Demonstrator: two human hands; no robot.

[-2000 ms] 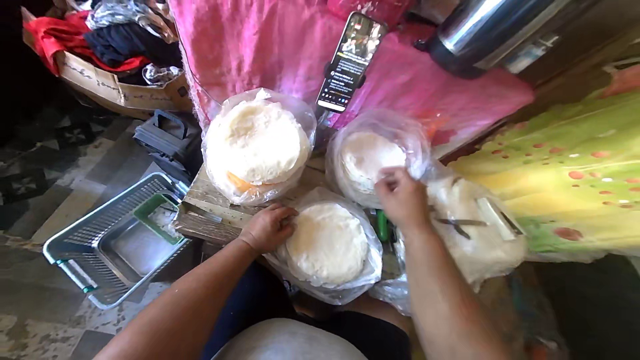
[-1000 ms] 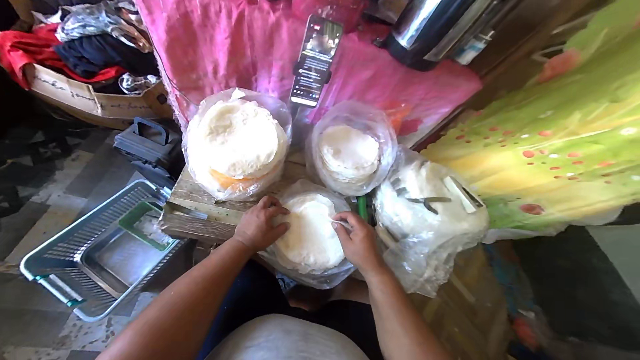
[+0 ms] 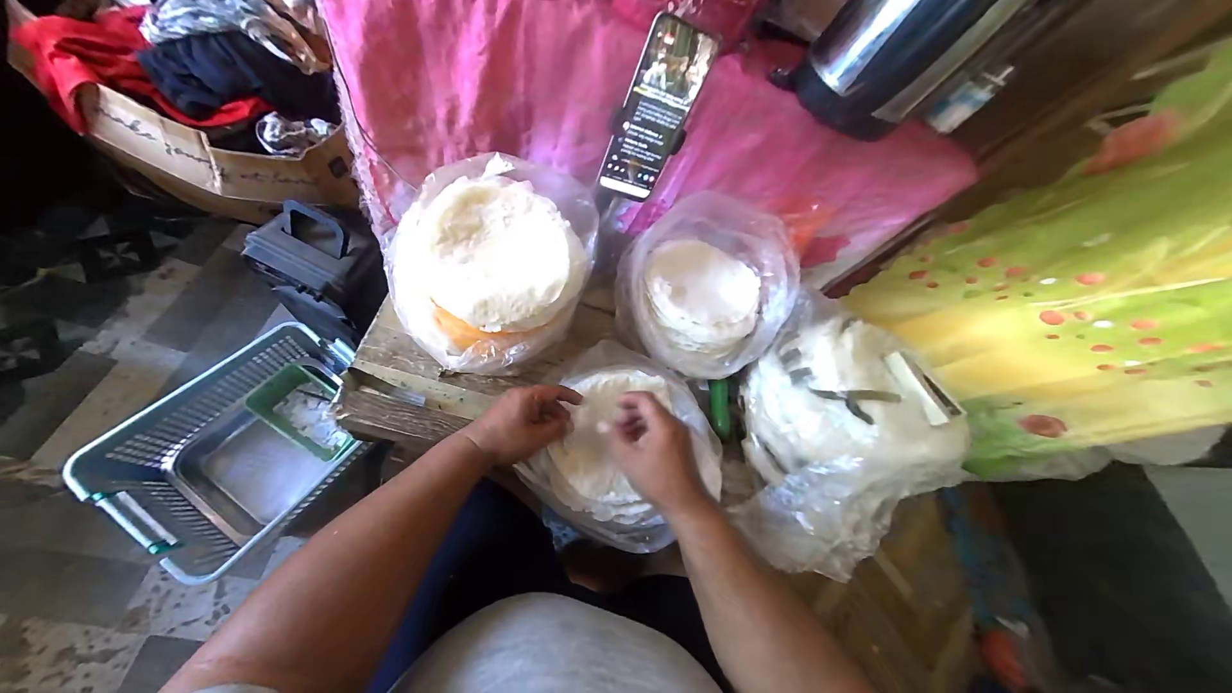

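Observation:
A stack of thin, pale round wrappers (image 3: 597,457) lies on clear plastic nearest my body. My left hand (image 3: 525,423) is at its upper left edge, thumb and fingers bent toward each other. Over its right part is my right hand (image 3: 654,443), fingers curled and slightly blurred; whether either hand pinches a sheet is unclear. Behind my left hand stands a taller stack of white rounds (image 3: 500,255) in a plastic bag, with something orange low in it. A smaller bagged stack (image 3: 703,294) is beyond my right hand. Scissors (image 3: 852,397) rest on a white plastic-wrapped bundle (image 3: 828,423) at right.
A phone (image 3: 659,106) on a holder stands behind the stacks before pink cloth (image 3: 818,159). A green object (image 3: 719,409) lies beside the bundle. Left are a plastic basket (image 3: 106,510), a dark case (image 3: 322,260) and a cardboard box of clothes (image 3: 221,178). A metallic flask (image 3: 876,63) is at upper right.
My right hand has come from the smaller bagged stack at the back to the near stack. Since one second ago it has shifted inward over the rounds, closer to my left hand.

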